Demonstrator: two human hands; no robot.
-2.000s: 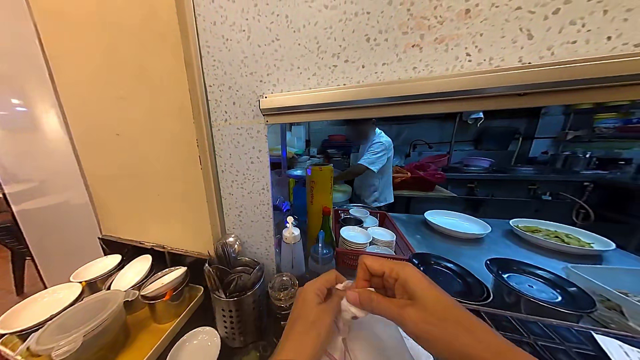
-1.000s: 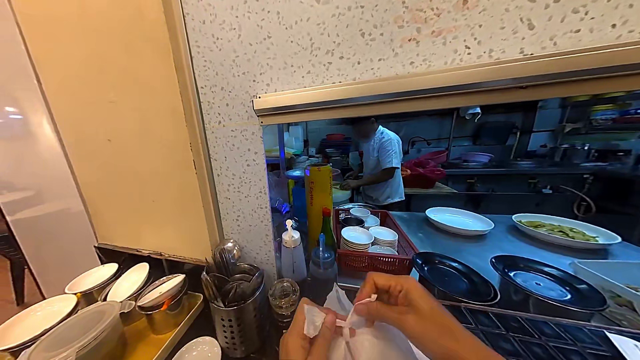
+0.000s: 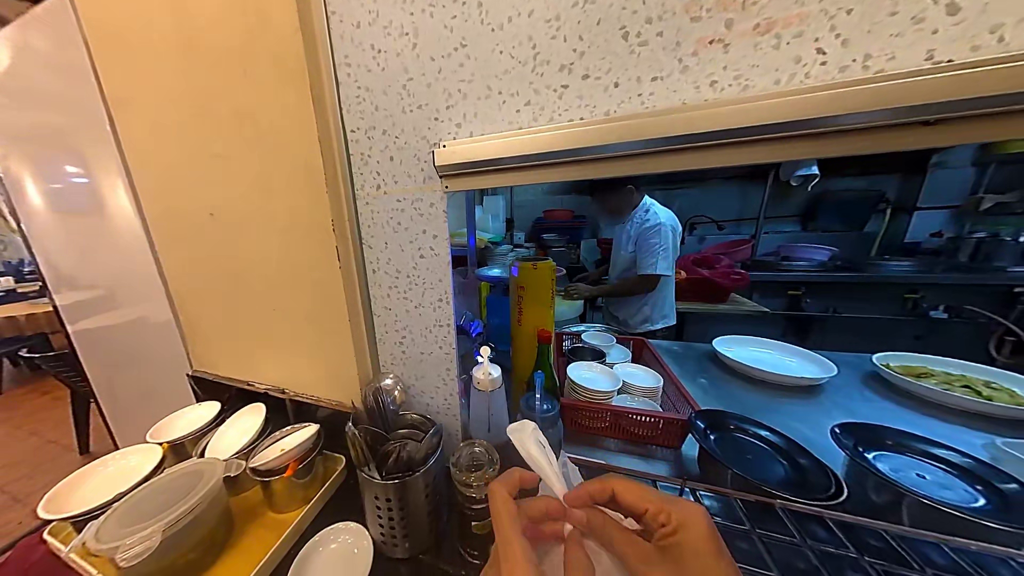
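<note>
My left hand [image 3: 516, 520] and my right hand [image 3: 652, 524] meet at the bottom middle, both pinching a thin white plastic bag [image 3: 538, 452]. A twisted end of the bag sticks up between the fingers, and its lower part lies behind them, running out of view. What is inside the bag cannot be told. Just left of my left hand stand stacked clear glasses [image 3: 474, 464] and a perforated steel holder [image 3: 402, 504] full of cutlery. Behind the hands are a white pump bottle [image 3: 487, 392] and a red plastic basket [image 3: 668, 400] with stacked white bowls [image 3: 594, 380].
A person in a white shirt [image 3: 646, 248] works beyond the hatch. Black oval plates [image 3: 764, 456], a white oval plate [image 3: 774, 360] and a dish of green food [image 3: 952, 384] rest on the steel counter. At left, a yellow tray [image 3: 300, 520] bears containers, near a small white dish [image 3: 332, 552].
The bag's end now stands up as a narrow twist above my fingers; a second ago it was spread lower between them. Beyond the hatch, the person has shifted from their position two seconds ago.
</note>
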